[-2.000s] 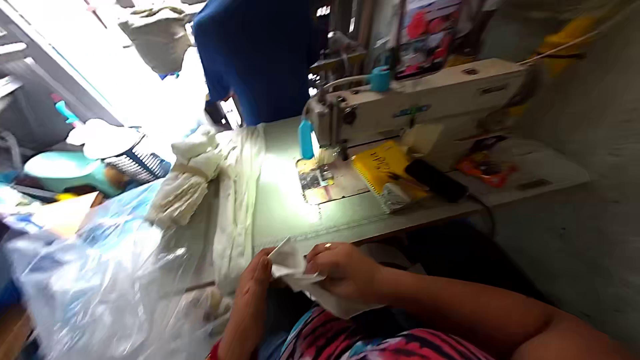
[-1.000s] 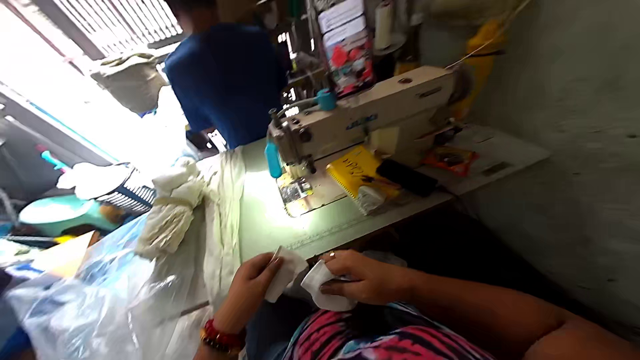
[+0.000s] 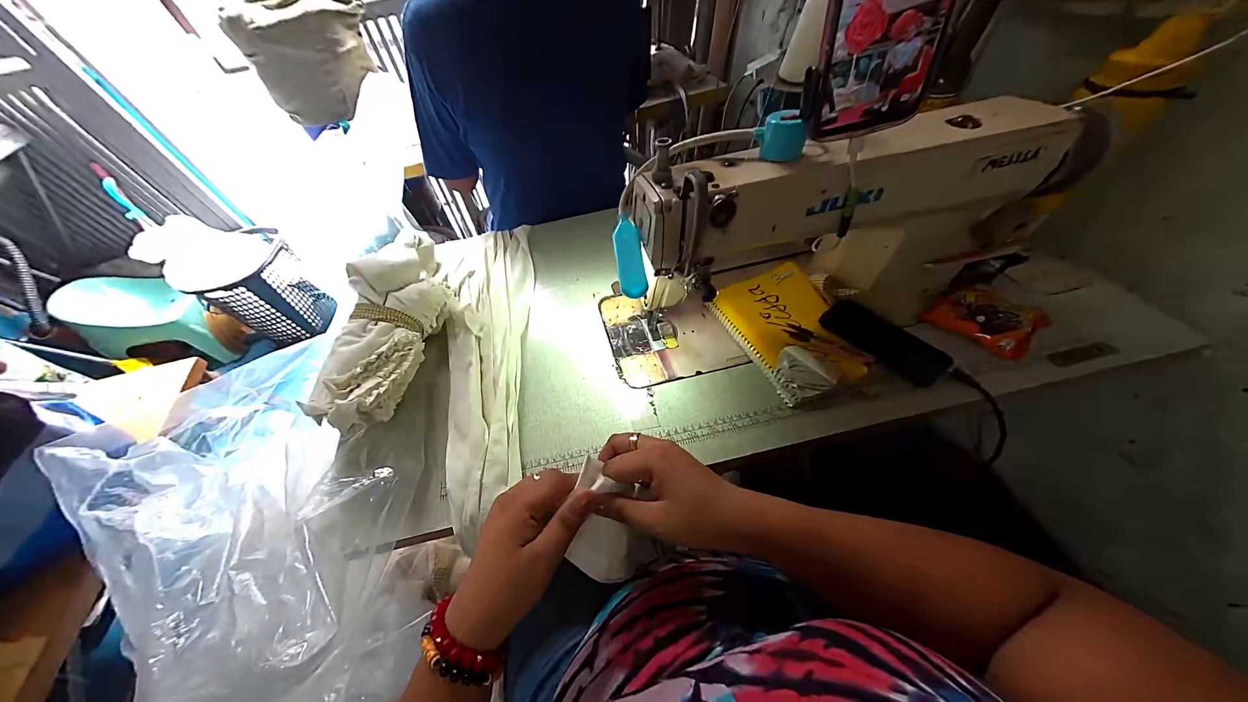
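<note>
My left hand (image 3: 531, 531), with red and dark beads at the wrist, pinches a small piece of white fabric (image 3: 606, 551) at the table's front edge. My right hand (image 3: 673, 492) grips the same piece from the other side, so the hands nearly touch. Part of the fabric hangs below the fingers over my lap. Beyond the hands stands a Juki sewing machine (image 3: 877, 195), its lamp lighting the needle plate (image 3: 639, 356). A long strip of white cloth (image 3: 483, 390) lies left of the plate and droops over the front edge, beside a tied cloth bundle (image 3: 385, 336).
Right of the needle plate lie a yellow spiral notebook (image 3: 780, 317), a black phone (image 3: 885, 341) with a cable and an orange packet (image 3: 990, 320). Clear plastic bags (image 3: 214, 526) fill the left, before a basket (image 3: 278, 297) and a teal basin (image 3: 127, 307). A person in blue (image 3: 531, 107) is behind the table.
A second ago my hands were slightly apart with white fabric in each; now they are together at one piece. The person in blue shows more to the right of the view, which has shifted.
</note>
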